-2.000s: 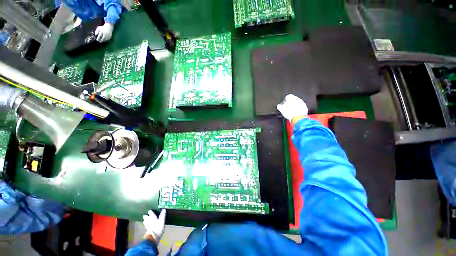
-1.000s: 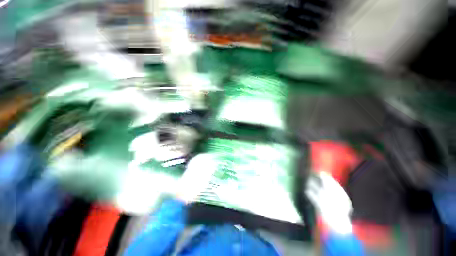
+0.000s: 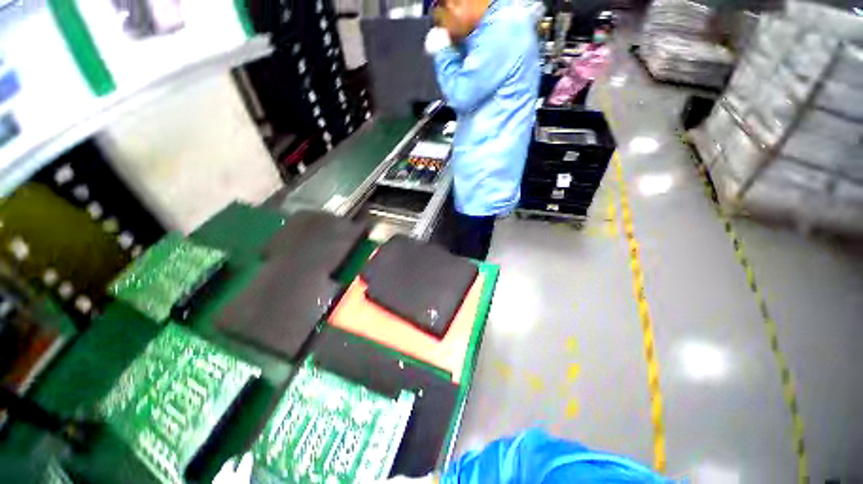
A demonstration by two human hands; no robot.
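Note:
A large green circuit board, solder side up, lies at the bottom centre on a black mat. My left hand, in a white glove, is at the board's lower left edge, mostly cut off by the picture's bottom. Only a sliver of my right glove shows at the board's lower right, beside my blue sleeve. Whether either hand grips the board cannot be seen. A black foam slab lies on the red-orange mat beyond the board.
Two more boards lie on the bench at left. Flat black slabs lie beyond my board. A conveyor holds a component-side-up board; a person in light blue stands beside it. Black totes and wrapped pallet stacks stand on the floor.
The view has swung right, towards the aisle and conveyor. My right hand has moved from the far black slab to the board's near side. The solvent pot has left the view.

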